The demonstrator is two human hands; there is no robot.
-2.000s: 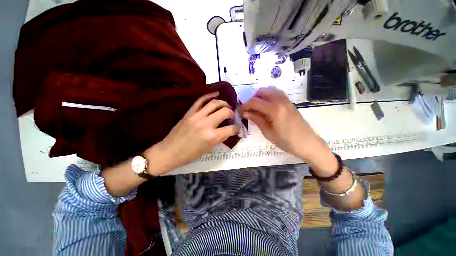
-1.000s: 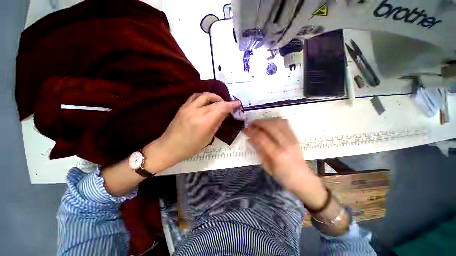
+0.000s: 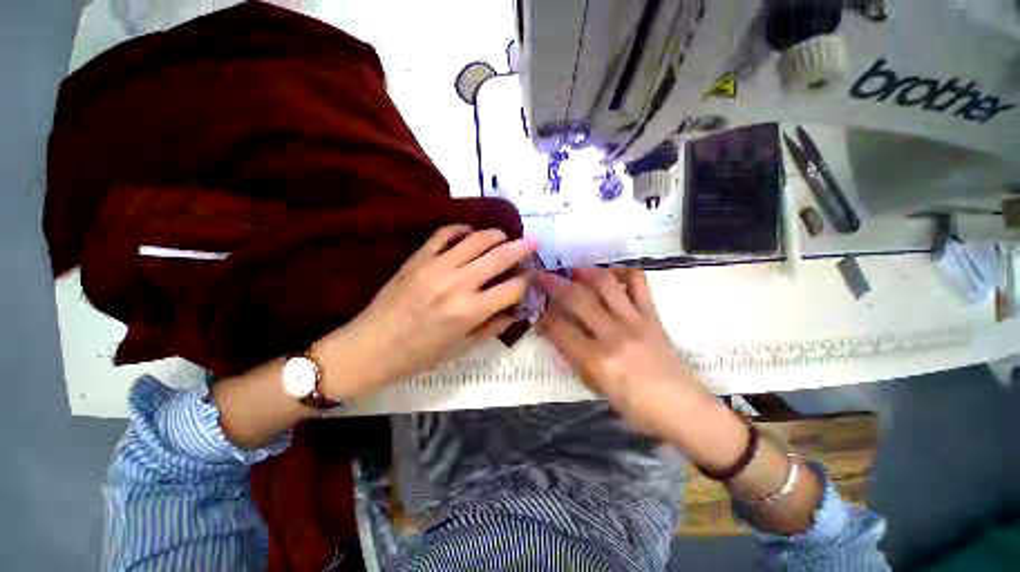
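A dark red garment (image 3: 257, 145) lies in a heap on the left of the white table, with a thin white strip (image 3: 185, 254) on it. My left hand (image 3: 453, 293) is closed on the garment's right end, fingertips at its edge. A small pale backing (image 3: 535, 297) shows between my hands, and a red corner points down below it. My right hand (image 3: 604, 330) touches this small part with its fingertips; the fingers are slightly blurred. Whether a slim tool is in the right hand cannot be told.
The white brother machine head (image 3: 716, 84) stands at the back right, its needle area brightly lit. A black phone (image 3: 732, 190), dark snips (image 3: 823, 181) and a small grey piece (image 3: 853, 276) lie right of it. A printed scale (image 3: 783, 352) runs along the front edge. A wooden board (image 3: 822, 447) is below.
My right hand moved away from the cloth edge, blurred, and is now back at it. My left hand has stayed on the garment end. The view has shifted slightly.
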